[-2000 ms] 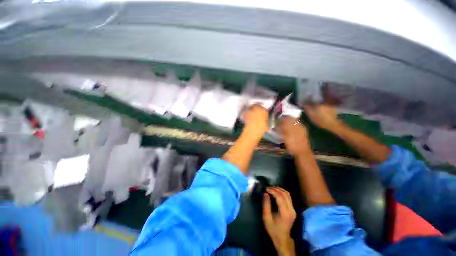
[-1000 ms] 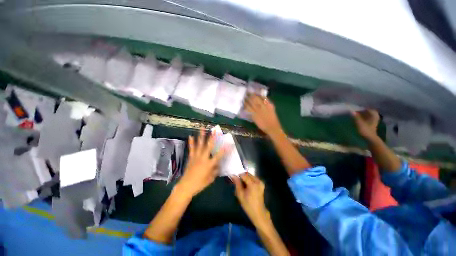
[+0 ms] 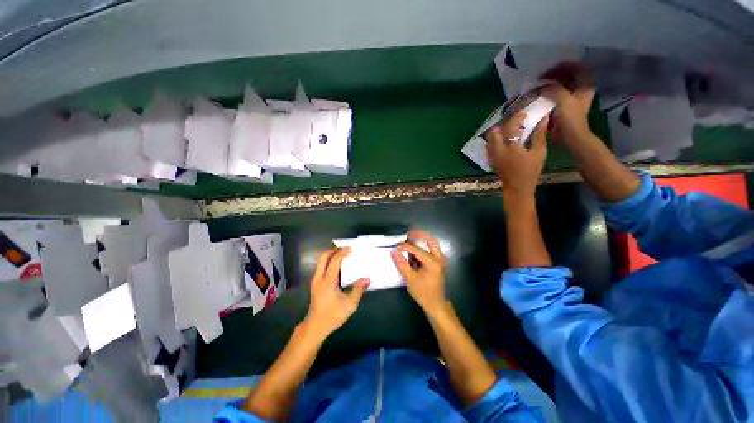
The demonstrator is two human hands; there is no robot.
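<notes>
A small white retail box (image 3: pixel 372 263) lies between my hands above the dark green benchtop (image 3: pixel 331 330). My left hand (image 3: pixel 335 289) holds its left end, with thumb on the front edge. My right hand (image 3: pixel 423 271) holds its right end, fingers at the back edge and thumb on the face. A slightly raised flap shows along the box's back edge. Any contents are hidden.
Open retail boxes (image 3: pixel 207 136) stand in a row on the green belt (image 3: pixel 405 124). Flattened and printed boxes (image 3: pixel 194 277) pile at left. At right, a neighbouring worker's hands (image 3: pixel 521 157) hold a box over the belt; a red-orange mat (image 3: pixel 711 194) lies beyond.
The white box, tilted in my hands a second ago, now lies level between them. The neighbour's near hand has moved right, from the row of boxes to the box at right.
</notes>
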